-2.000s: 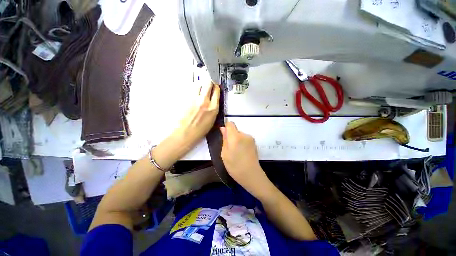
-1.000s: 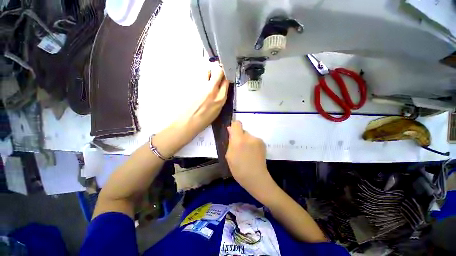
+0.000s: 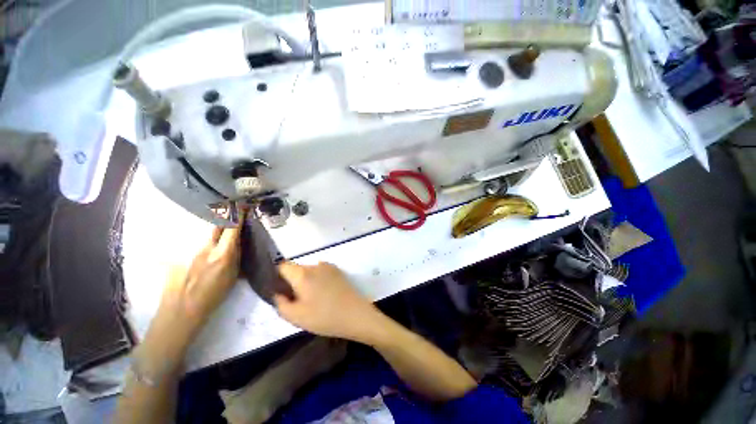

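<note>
A dark curved fabric strip (image 3: 262, 258) runs from the needle area of the white sewing machine (image 3: 331, 124) toward me. My left hand (image 3: 209, 273) lies at the strip's left edge, its fingertips close to the presser foot (image 3: 242, 209). My right hand (image 3: 319, 298) grips the strip's near end between thumb and fingers. The needle itself is too small to tell. A dark curved stack of cut pieces (image 3: 93, 273) lies left of the machine.
Red-handled scissors (image 3: 404, 199) lie on the machine bed. A banana (image 3: 494, 215) and a beige gridded tray (image 3: 572, 168) lie to their right. Finished pieces (image 3: 539, 315) are heaped lower right. Paper notes (image 3: 398, 70) are on the machine top. Beige fabric (image 3: 282, 381) is on my lap.
The view has turned and pulled back, showing more of the machine's top and right end. The hands stay at the strip; my right hand now grips its near end, bending it rightward.
</note>
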